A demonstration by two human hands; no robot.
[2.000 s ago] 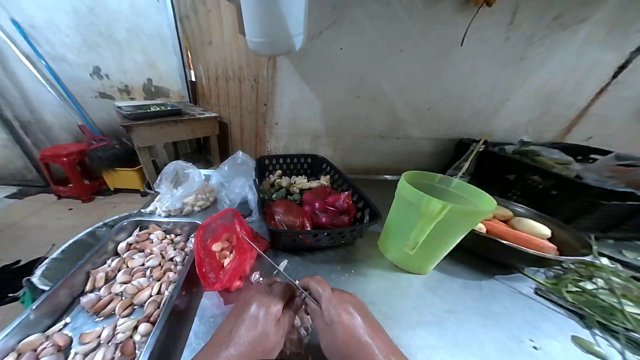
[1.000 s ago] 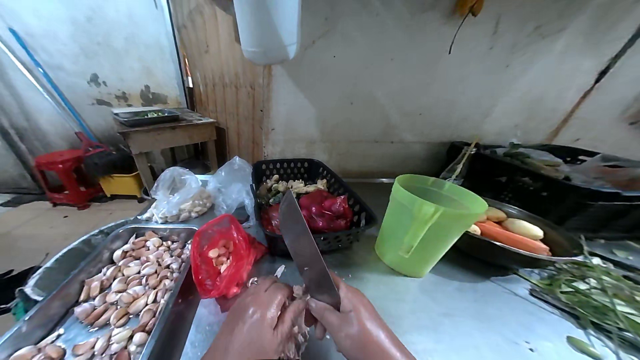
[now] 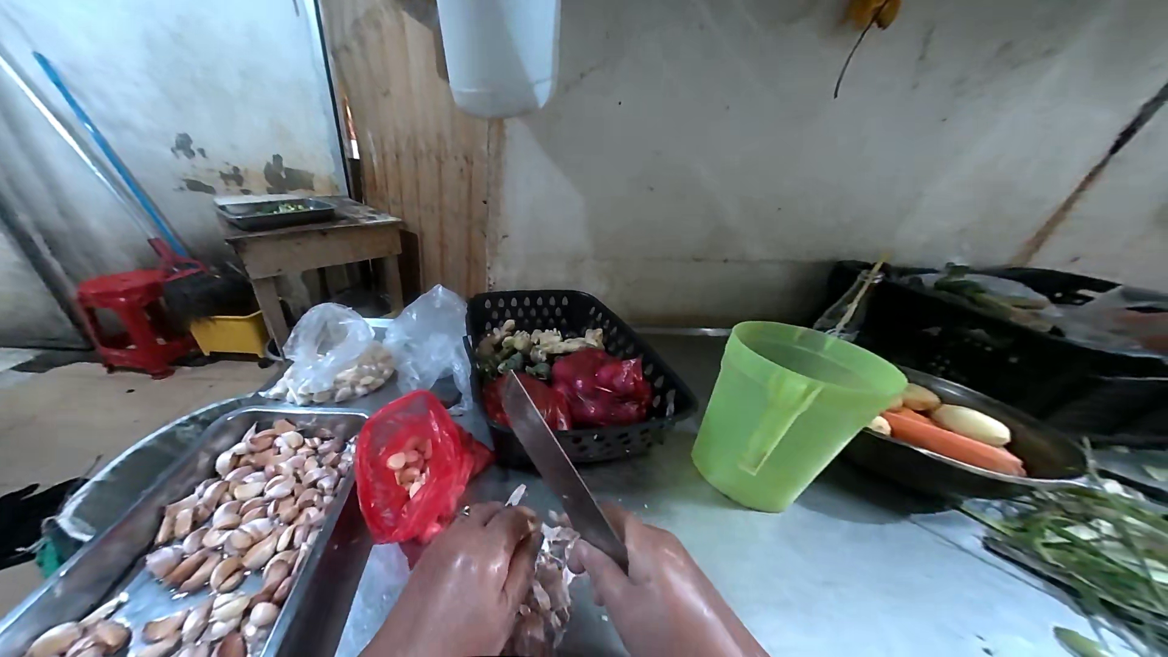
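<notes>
My right hand (image 3: 652, 575) grips a knife (image 3: 561, 465), its broad blade pointing up and to the left over the rim of the black basket. Beside it my left hand (image 3: 470, 575) has its fingers curled together above a heap of garlic skins (image 3: 546, 589); whether a clove is between them is hidden. Just behind my left hand, an open red plastic bag (image 3: 374, 474) holds peeled garlic cloves (image 3: 411, 464). Many unpeeled garlic cloves (image 3: 255, 506) lie in a metal tray (image 3: 333, 547) at the left.
A black perforated basket (image 3: 671, 401) holds red bags and ginger-like roots. Clear bags (image 3: 328, 342) stand behind the tray. To the right are a green plastic jug (image 3: 776, 429), a metal bowl (image 3: 922, 465) with carrots and potatoes, a black crate (image 3: 958, 356) and green stalks (image 3: 1086, 547).
The knife blade was low between my hands, then swung upright, and now leans further left. My hands have stayed close together over the skins.
</notes>
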